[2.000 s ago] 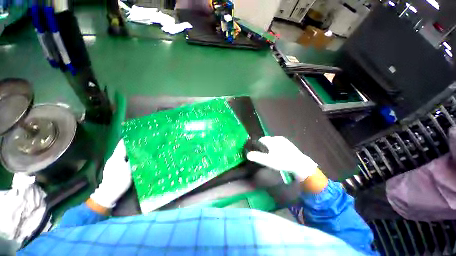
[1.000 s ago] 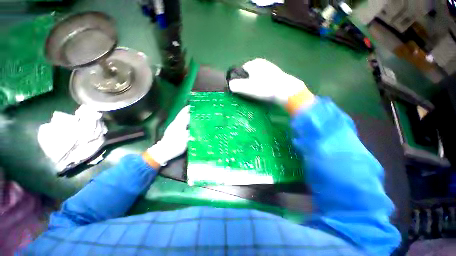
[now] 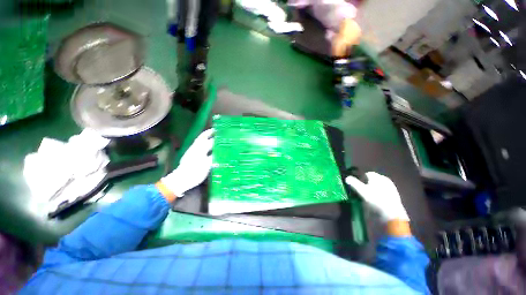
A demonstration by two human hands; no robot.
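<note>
A large green printed circuit board (image 3: 274, 164) with silvery dots, blurred, lies on the black foam pad (image 3: 337, 144) in front of me. My left hand (image 3: 195, 164), in a white glove, is at the board's left edge, its fingertips touching or gripping that edge. My right hand (image 3: 375, 193), also white-gloved, is just right of the board's lower right corner. A dark object (image 3: 354, 173) shows at its fingertips; whether the hand grips it is unclear.
A metal can with a raised dish (image 3: 124, 103) stands at left, with a crumpled white cloth (image 3: 66, 164) and a black-handled brush (image 3: 130, 166) below. Another green board (image 3: 22, 69) lies far left. Markers (image 3: 190, 26) stand behind. Another person's hand (image 3: 346, 37) is at the back.
My right hand has moved from the board's top edge down to its lower right side. My left hand remains at the left edge. Another person's hand has appeared at the back.
</note>
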